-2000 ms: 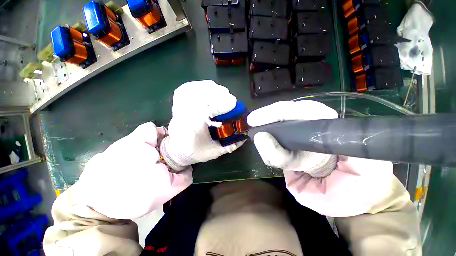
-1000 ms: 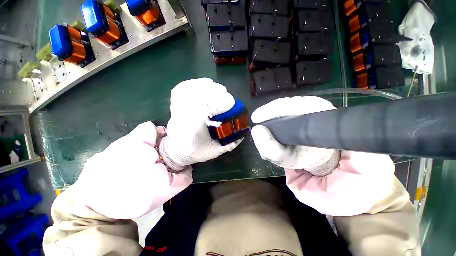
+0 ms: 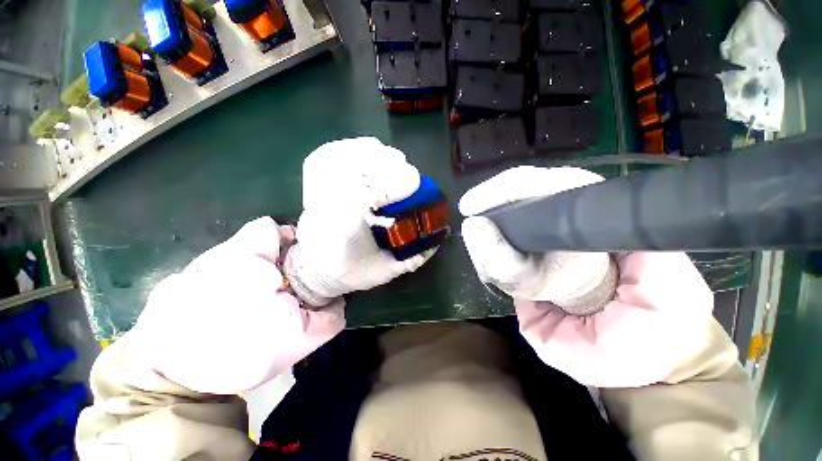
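Note:
My left hand, in a white glove, is shut on a wound coil component with a blue top, orange windings and a dark base. It is held above the bench near the middle of the view. My right hand, also gloved, is shut on the dark-grey dispensing syringe, which runs out past the right edge. The syringe's front end is hidden by my fingers. My right fingertips are a small gap to the right of the component, not touching it.
The pale metal holding fixture at upper left carries blue-topped coil components. Rows of black component bases lie at the top. A side row with orange windings, a crumpled white item and a clear hose are at right.
The right hand has moved slightly up and away from the component, and the syringe's rear has swung upward. The left hand has shifted slightly left and up with the component still in it.

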